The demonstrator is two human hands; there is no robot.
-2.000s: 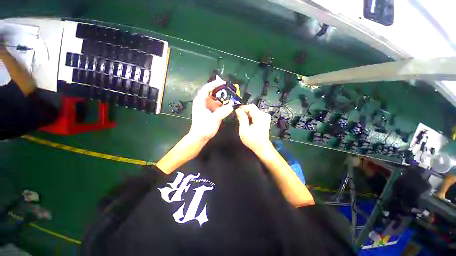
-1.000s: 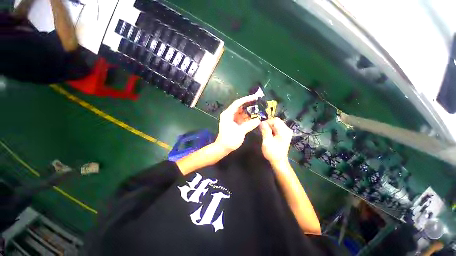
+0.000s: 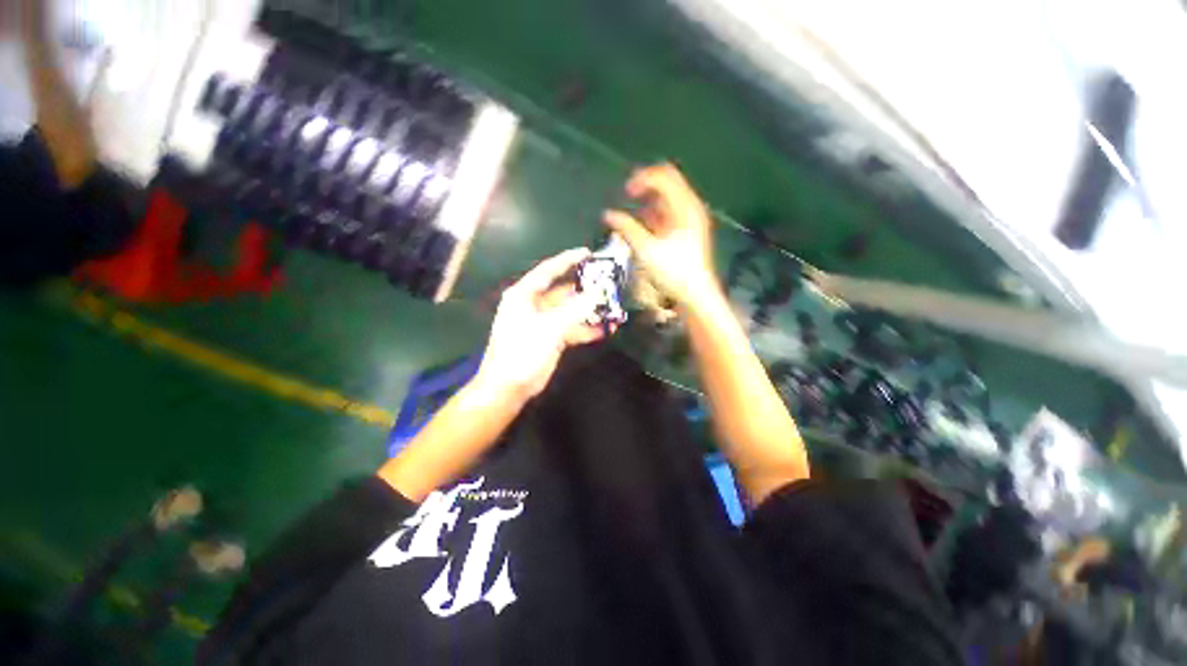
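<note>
My left hand (image 3: 534, 325) holds a small open unit (image 3: 603, 289), black with pale, silvery inner parts, at the near edge of the green bench (image 3: 547, 195). My right hand (image 3: 668, 234) is just above and to the right of the unit, its fingers curled with gaps between them. The blur hides whether it holds a small part. A small yellowish piece (image 3: 655, 297) shows on the bench behind the unit, beside my right wrist.
At left is a parts tray (image 3: 475, 195) with rows of black pieces. Many black corded units (image 3: 859, 390) lie along the bench at right. A pale post (image 3: 937, 306) slants over it. Blue stool (image 3: 423, 403), red stool (image 3: 163, 260), and another person's arm (image 3: 59, 117) at far left.
My right hand has left the unit's lower right side and moved up beyond it. My left hand still holds the unit. The whole view has shifted and blurred.
</note>
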